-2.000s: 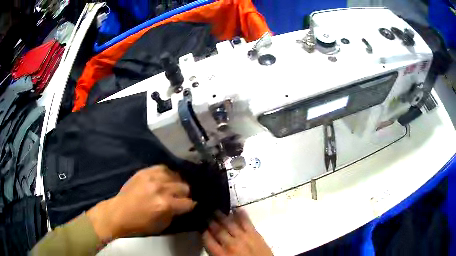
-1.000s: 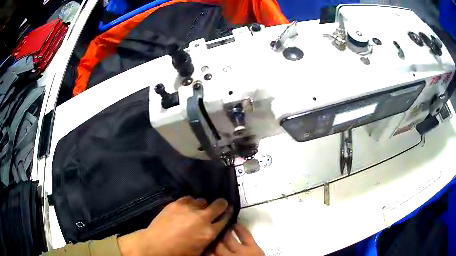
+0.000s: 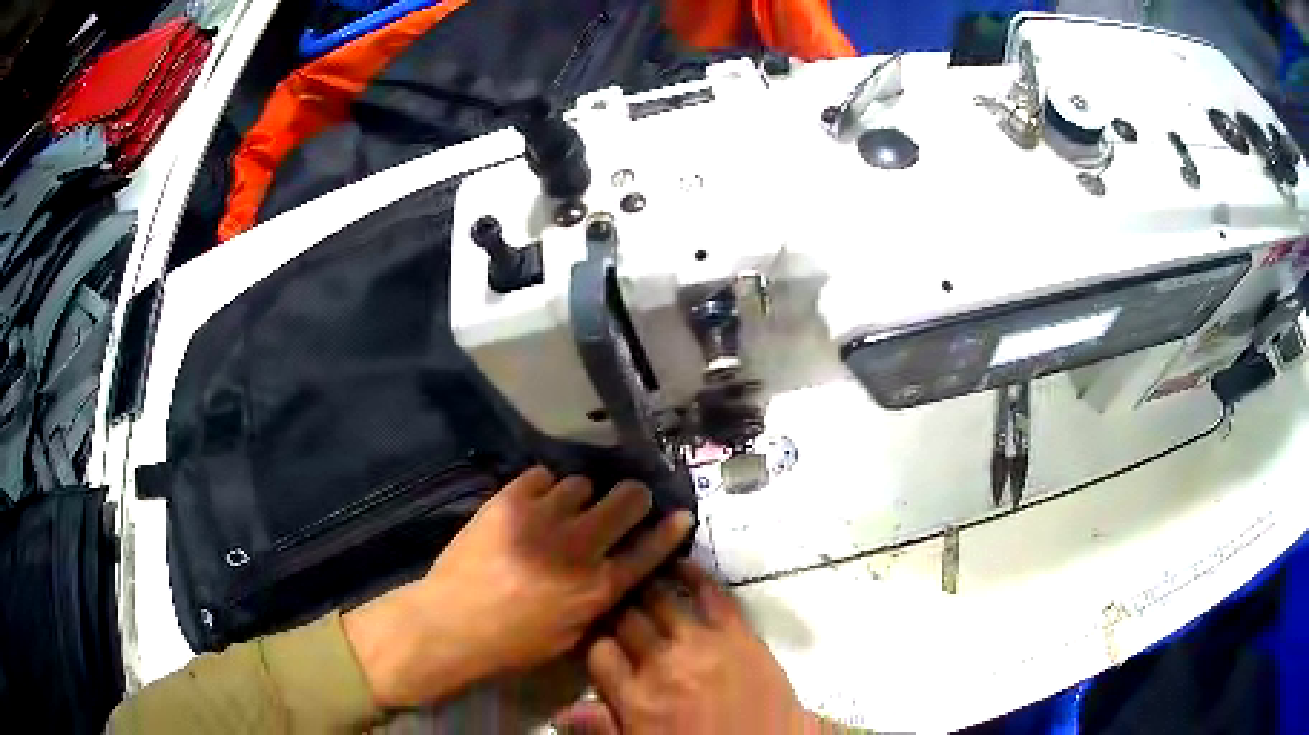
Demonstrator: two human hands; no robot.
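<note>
A black bag panel (image 3: pixel 338 359) lies on the white table left of and under the sewing machine head (image 3: pixel 775 244). It has a zip line and a small pale mark near its lower left. Its right edge runs under the presser foot area, which is dark and blurred. My left hand (image 3: pixel 524 574) presses on the panel's lower right part, with its fingertips pinching the edge just in front of the foot. My right hand (image 3: pixel 696 653) is at the same edge, just below and touching my left hand, its fingers curled on the black fabric. What lies beneath the fingers is hidden.
Thread snips (image 3: pixel 1011 445) lie on the machine bed. A control panel (image 3: pixel 1048 338) with a lit screen is on the machine. An orange-lined bin (image 3: pixel 259 158) with black cloth is behind. Red pieces (image 3: pixel 137 86), grey pieces (image 3: pixel 58 287) and a black stack (image 3: pixel 55 618) are at left.
The panel has turned and its zip line now shows. Both hands have moved closer together, up at the edge near the foot. The camera view has shifted, with the machine farther right.
</note>
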